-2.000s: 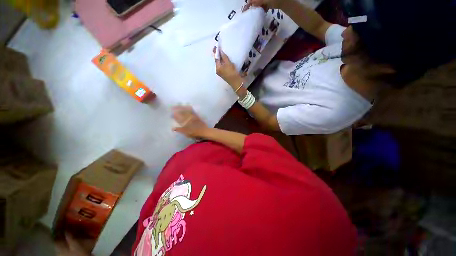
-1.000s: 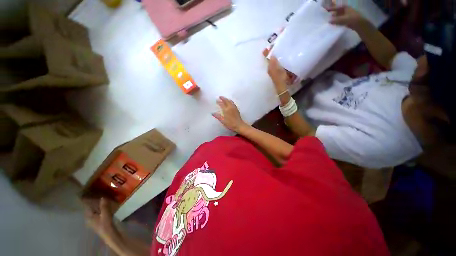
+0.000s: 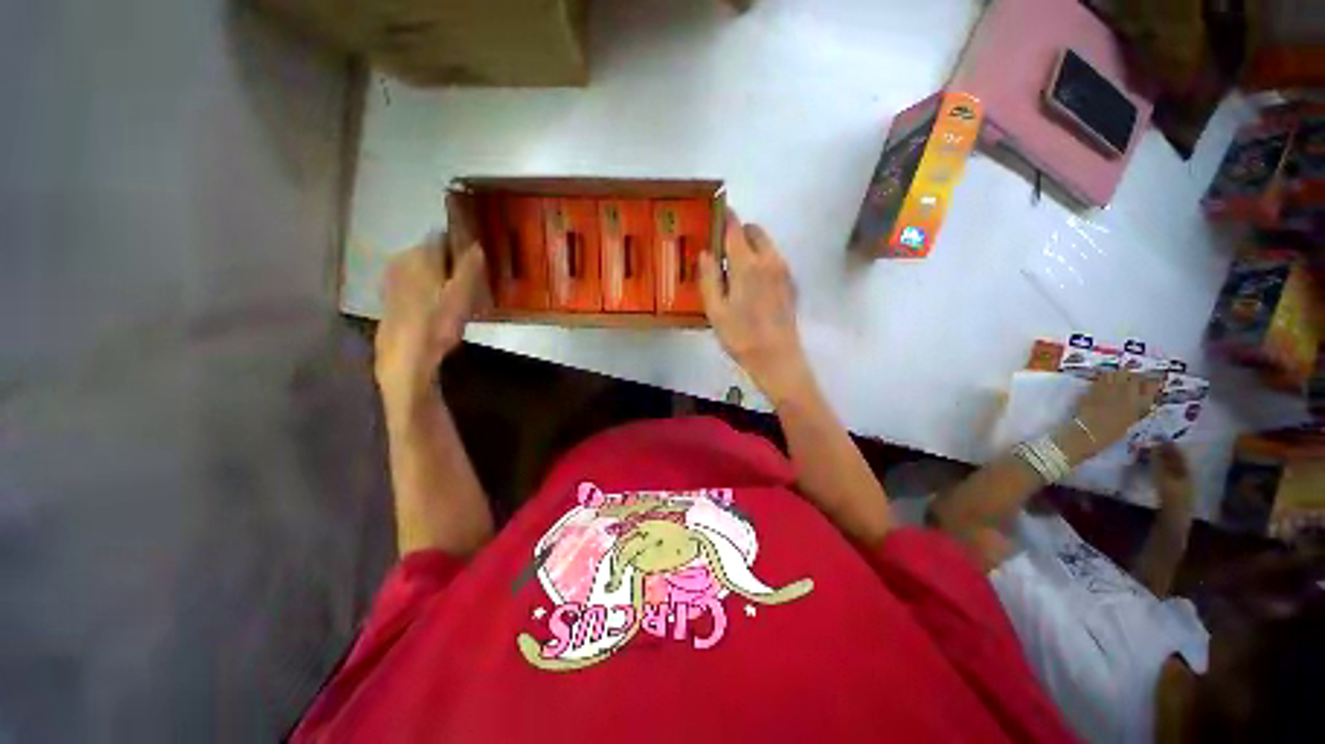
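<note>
A small brown inner carton (image 3: 581, 318) lies near the table's front edge, its open top towards me. Several product boxes (image 3: 628, 255) stand in it in a row, orange narrow sides showing. My left hand (image 3: 430, 308) grips the carton's left end. My right hand (image 3: 753, 291) grips its right end, fingertips over the rim. A single product box (image 3: 942, 175) stands on the table to the right, with an orange-yellow side and a dark face.
A brown box (image 3: 472, 44) is at the table's back left. A pink notebook (image 3: 1020, 73) carries a phone (image 3: 1091, 100). On the right a person in a white shirt handles printed sheets (image 3: 1133, 364) on the white table (image 3: 814, 349). Stacked product boxes (image 3: 1261, 298) are at the far right.
The view has swung left. The carton, earlier tilted at the table edge with one hand at it, is now squared in front of me. My right hand has moved from the bare table onto it.
</note>
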